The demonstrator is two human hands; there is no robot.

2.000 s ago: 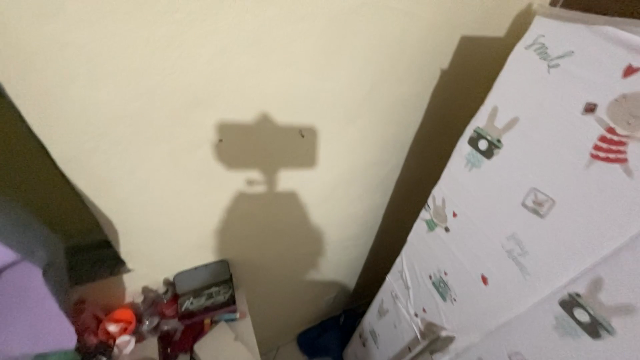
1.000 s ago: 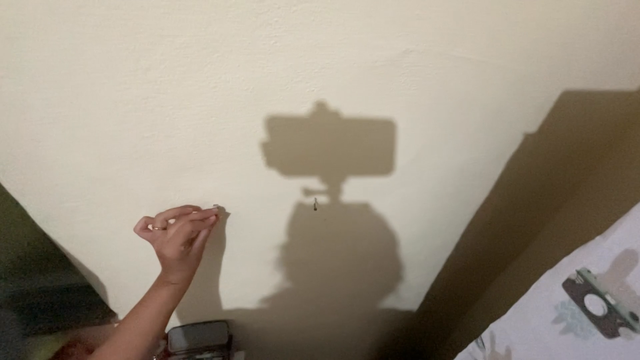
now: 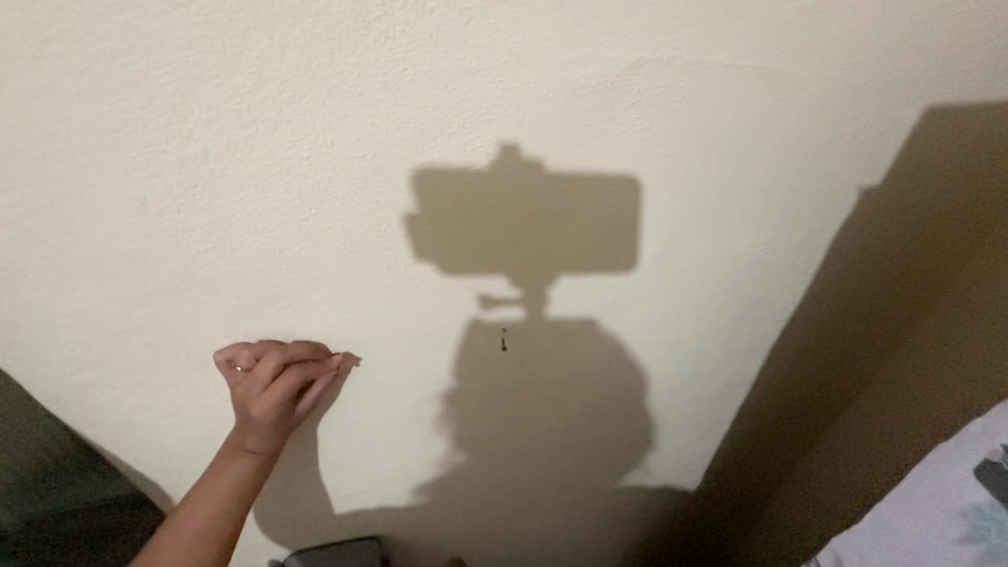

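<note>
My left hand [image 3: 279, 386] reaches up from the lower left to a cream painted wall [image 3: 260, 173], its thumb and index fingertips pinched together against the surface. A tiny thing seems to be between the fingertips; they hide most of it, so I cannot tell what it is. A ring is on one of its fingers. To the right of this hand, a small dark nail or hook [image 3: 504, 343] is on the wall, inside the shadow of my head. My right hand is out of view.
A dark case or tin [image 3: 335, 554] shows at the bottom edge. White printed fabric [image 3: 921, 504] covers something at the lower right. A dark green surface [image 3: 59, 472] stands at the left. Shadows of a head and a mounted phone fall on the wall.
My left hand, absent two seconds ago, came up to the wall and stays there pinched. The view has moved closer to the wall, and the small items at the lower left have mostly left it.
</note>
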